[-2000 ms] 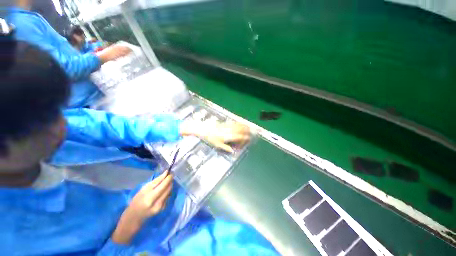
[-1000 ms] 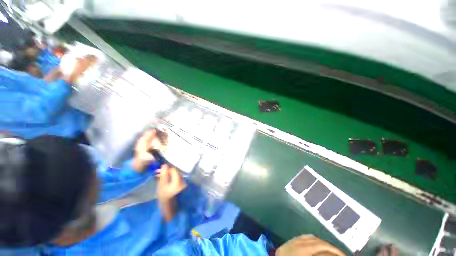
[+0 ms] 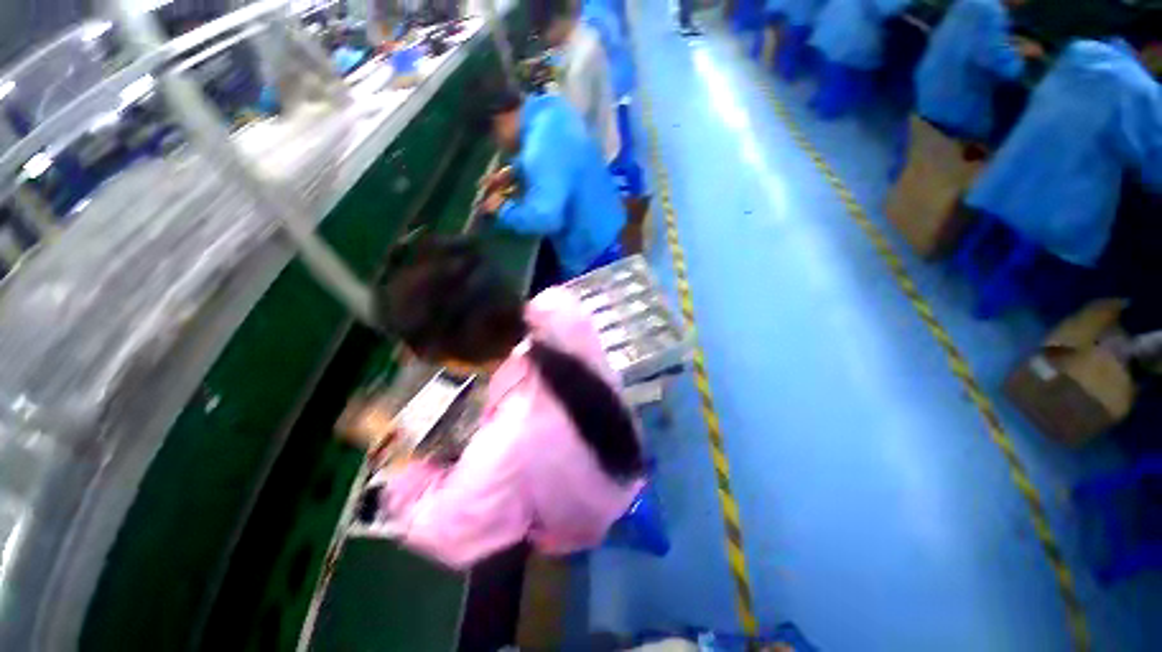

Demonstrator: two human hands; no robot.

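Neither of my hands can be made out in the head view. The dark green bench (image 3: 389, 599) lies nearest in front, at the bottom, left of centre. A person in a pink smock (image 3: 510, 478) sits at it with both hands over a white-edged sheet or tray (image 3: 436, 405); blur hides what the hands hold. A clear blister tray (image 3: 628, 312) with rows of silvery pockets stands behind this person, beside the aisle.
The green conveyor belt (image 3: 191, 478) runs up the left, with crinkly transparent packaging (image 3: 115, 306) on the raised shelf beyond. A person in blue (image 3: 561, 178) sits farther up. The blue floor (image 3: 816, 382) has yellow-black tape. Brown boxes (image 3: 1070, 382) and seated workers are at right.
The view has swung from the bench with the black-rectangle sticker sheet to the line's other side and the aisle. The sticker sheet and the hand at the bottom edge are out of view.
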